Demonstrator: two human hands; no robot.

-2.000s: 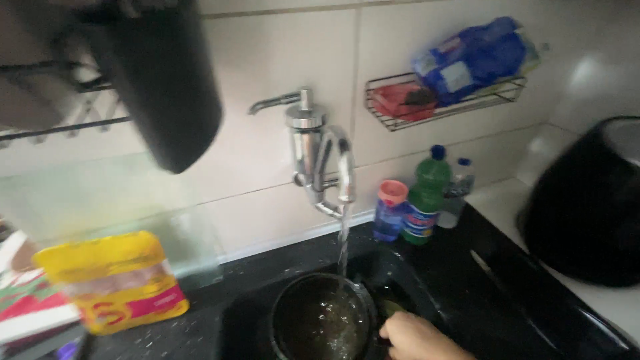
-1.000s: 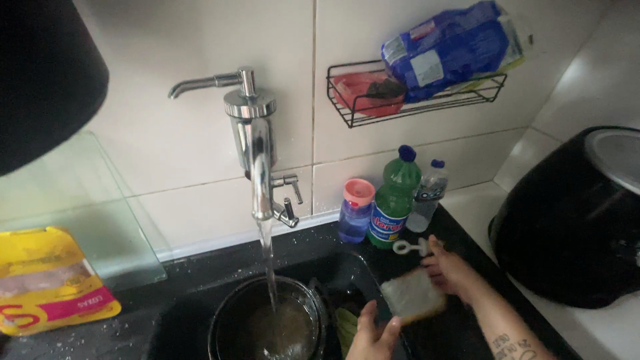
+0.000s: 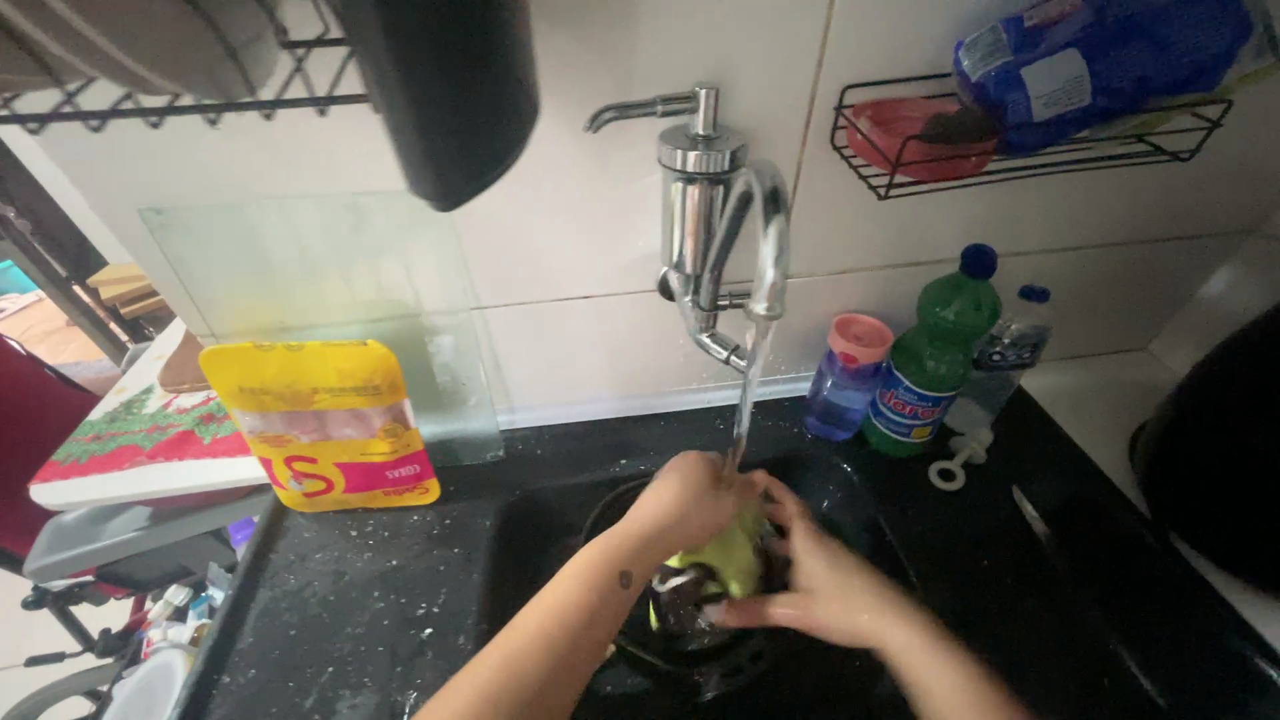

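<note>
Water runs from the chrome faucet [image 3: 768, 240] onto my hands over the black sink. My left hand [image 3: 690, 505] is bent over the top of a soft-looking yellow-green item [image 3: 735, 560], its fingers partly hidden. Around the right side of that item curve the fingers and thumb of my right hand [image 3: 805, 585]. Its exact kind is blurred; something dark and glossy shows under it. A dark round pot [image 3: 603, 520] sits in the sink below, largely covered by my hands and forearms.
Right of the sink are a pink-lidded bottle [image 3: 840, 395], a green bottle [image 3: 935, 365], a clear bottle [image 3: 1000, 360], a white ring-ended piece [image 3: 948, 475] and a knife blade [image 3: 1030, 512]. A yellow food package [image 3: 335, 480] leans on a glass panel [image 3: 465, 380]. A wire rack [image 3: 1150, 150] hangs above.
Both hands have moved left from beside the pot to under the water stream. The white ring-ended piece, near my right hand one second ago, lies on the counter. The view has shifted.
</note>
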